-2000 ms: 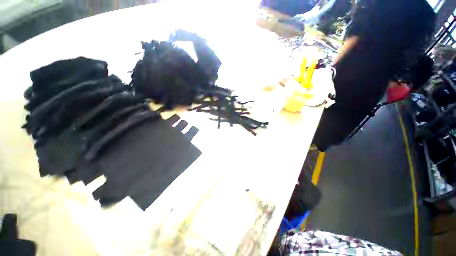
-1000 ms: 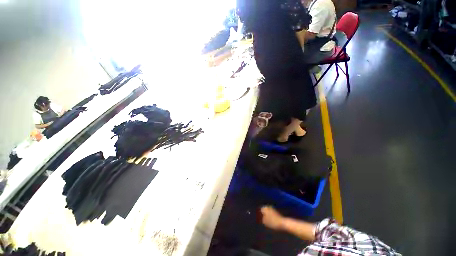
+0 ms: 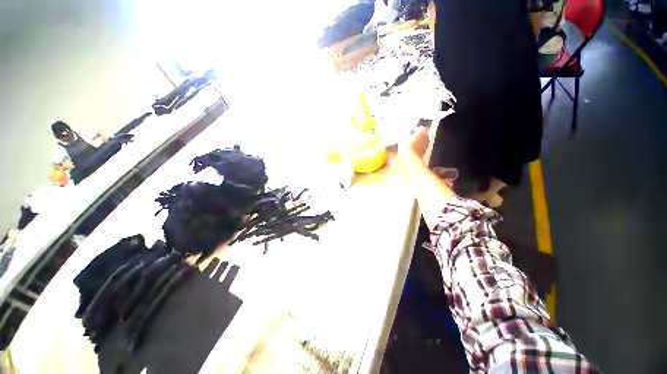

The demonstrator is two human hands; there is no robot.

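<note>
My right hand, with a checked sleeve, reaches out over the table's right edge, just right of the yellow glue pot. The hand is washed out by glare; whether its fingers hold anything cannot be told. The glue pot stands upright with yellow handles. A fanned stack of black panels lies at the lower left. Behind it is a heap of black pieces, with loose black strips spreading to its right. My left hand is not in view.
A person in dark clothing stands at the table's far right side. A red chair is beyond. A second table with black pieces runs along the left, with a person behind it. Yellow lines mark the floor.
My right hand has moved from low beside the table, over the blue crate, up and forward to the table edge by the glue pot. The view has shifted.
</note>
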